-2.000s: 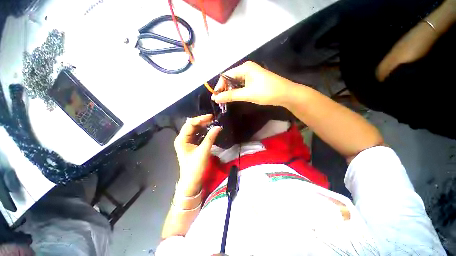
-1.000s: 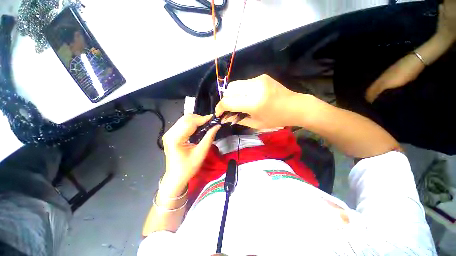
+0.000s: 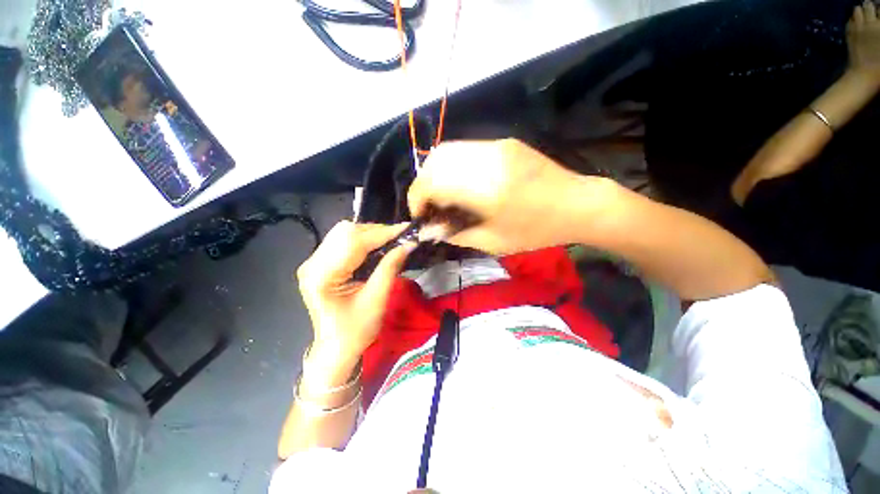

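Note:
The black garment piece (image 3: 386,178) rises in a curved fold beside the table edge and hangs over my lap. My left hand (image 3: 343,280) pinches its dark edge between thumb and fingers. My right hand (image 3: 492,193) is closed at the same edge, touching it beside my left fingertips. The orange cord loop (image 3: 409,96) runs from the table down to my right hand; the snips on it are mostly hidden. A needle and thread cannot be made out. The red cloth (image 3: 531,285) lies across my lap under the work.
On the white table (image 3: 251,106) are a smartphone (image 3: 154,116), a silver-grey chain heap (image 3: 68,39) and black scissor handles (image 3: 371,48). Black glittering trim (image 3: 58,251) hangs over the table's left edge. Another person's arm (image 3: 801,135) rests on black cloth at right.
Since two seconds ago, my right hand has come down from above to the cloth edge beside my left hand. The view has shifted, so the phone and scissors sit higher.

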